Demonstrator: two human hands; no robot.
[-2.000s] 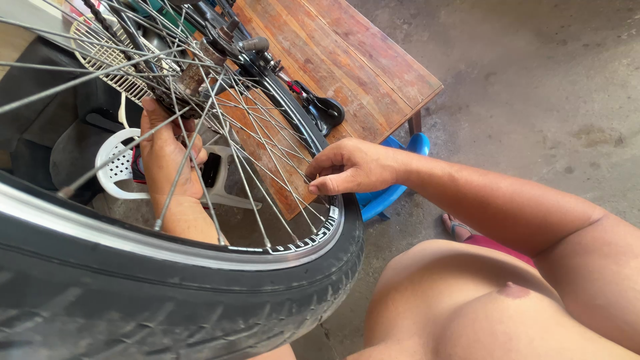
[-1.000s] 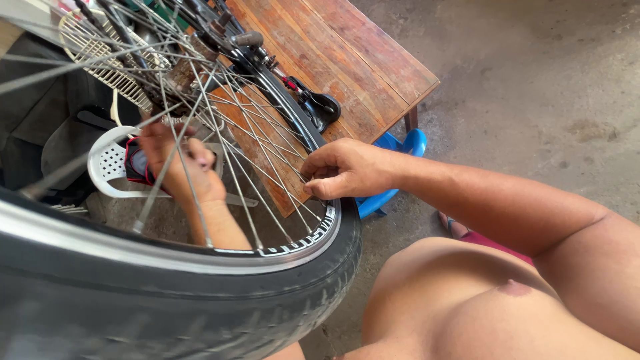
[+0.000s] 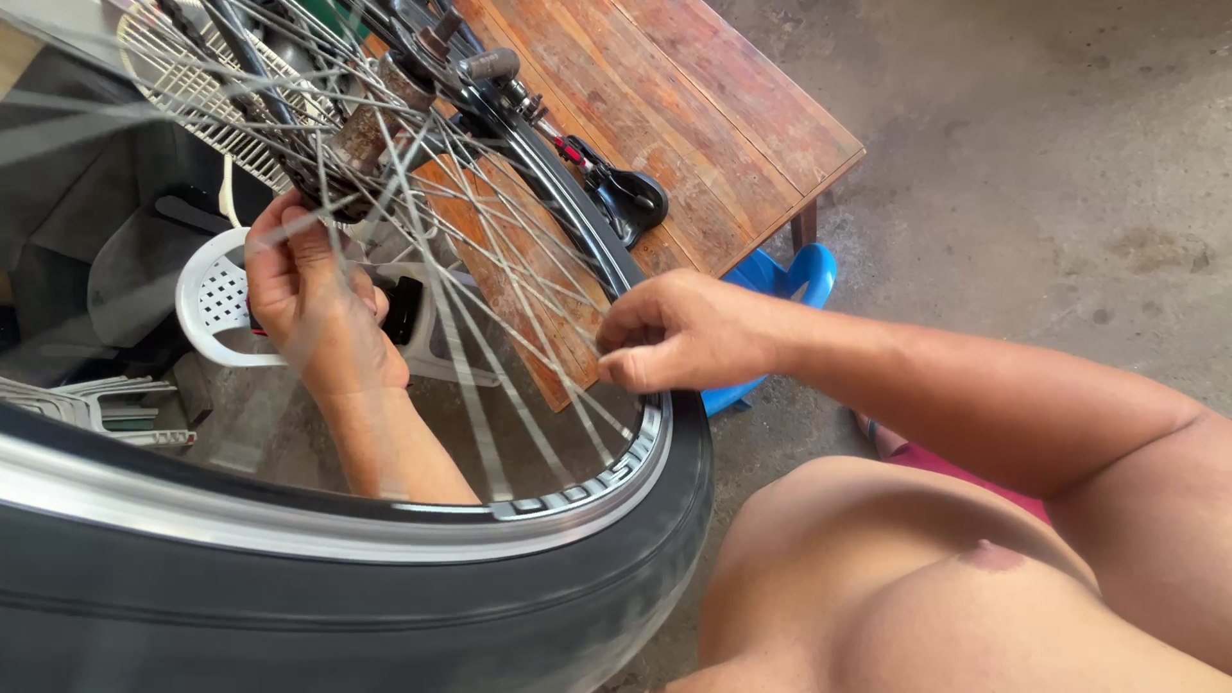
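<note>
A bicycle wheel with a black tire, a silver rim with lettering, and many spokes fills the left and lower part of the head view. My left hand, seen through blurred spokes, has its thumb and fingers raised close together just under the rusty hub and its dark parts; whether they pinch anything is unclear. Fingers curled, my right hand rests by the spokes at the rim's right side, near the black frame tube. A gap shows between its thumb and fingers.
Beyond the wheel stands a wooden table with a black bicycle part over it. A blue plastic chair is beneath its corner. White plastic chairs, a white wire basket and dark furniture lie to the left.
One second ago my left hand was lower, its fingers away from the hub; it has moved back up under the hub. My right hand has stayed beside the rim.
</note>
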